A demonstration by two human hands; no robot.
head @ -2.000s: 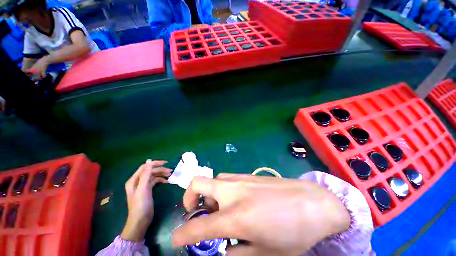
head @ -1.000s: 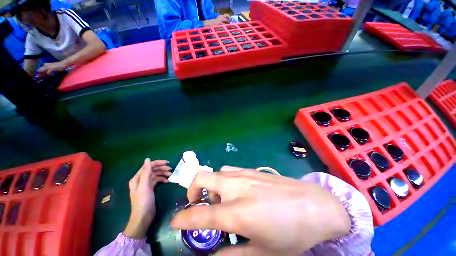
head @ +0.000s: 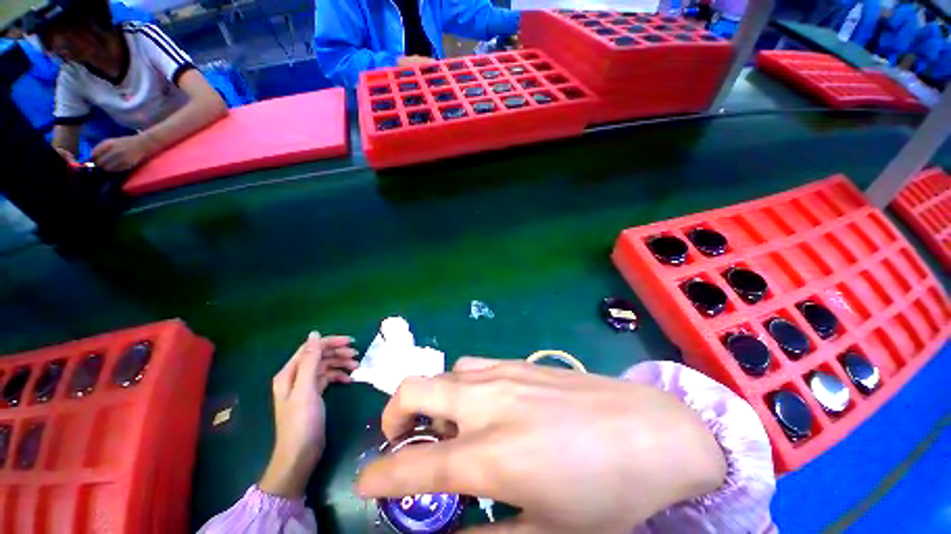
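A round watch module with a purple-lit face (head: 422, 509) lies low in the centre, partly hidden under my right hand (head: 542, 443). My right hand is spread over it, thumb and fingers around its upper part; whether they grip it is hidden. My left hand (head: 302, 412) rests on the green surface to the left, fingers apart, holding nothing. A crumpled white cloth (head: 401, 358) lies between the hands, just beyond the module. A thin white lead (head: 486, 509) shows at the module's right.
A red foam tray with discs stands at right (head: 720, 334), another at left (head: 94, 428). A labelled disc (head: 619, 314), clear scrap (head: 481, 310), tape ring (head: 557, 358) and small tan piece (head: 222, 416) lie on the green surface. More trays (head: 469, 136) and people are across.
The module's lit face shows different content, and my right hand has shifted only slightly over it. My left hand stays nearly still. Across the bench, the person in blue has moved an arm.
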